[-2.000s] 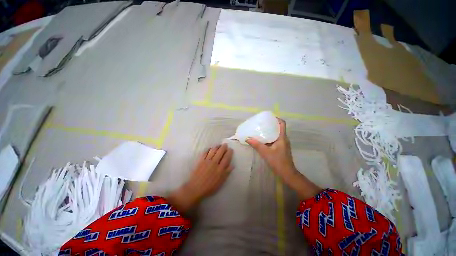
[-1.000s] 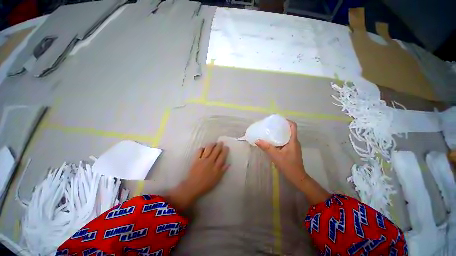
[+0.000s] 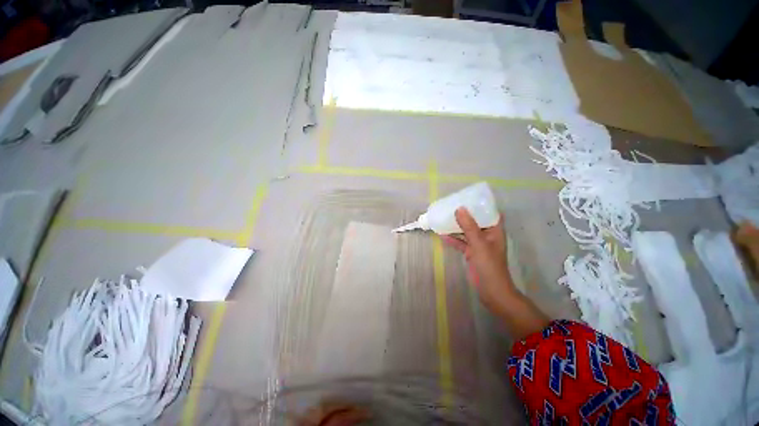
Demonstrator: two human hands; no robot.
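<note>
My right hand (image 3: 491,258) holds a translucent white glue bottle (image 3: 466,208). Its long thin nozzle points left, its tip over the glue-streaked beige table cover (image 3: 316,250), at the upper right corner of a pale strap-shaped area (image 3: 366,283). I cannot tell whether this area is fabric or bare cover. A blurred skin-toned shape at the bottom edge may be my left hand (image 3: 333,413); it is mostly cut off and its fingers cannot be made out.
White strip bundle (image 3: 116,354) and small white piece (image 3: 198,268) lie at left. Tangled white strips (image 3: 587,191) and white strapped panels (image 3: 674,283) lie at right. Brown card (image 3: 624,91) and white sheet (image 3: 441,66) lie at the far side. A blurred hand-like shape (image 3: 746,243) shows at the right edge.
My left hand has left the middle of the work area. My right hand and bottle have moved slightly right, the bottle now tilted nozzle-down. The view has shifted a little. The right-edge shape has appeared.
</note>
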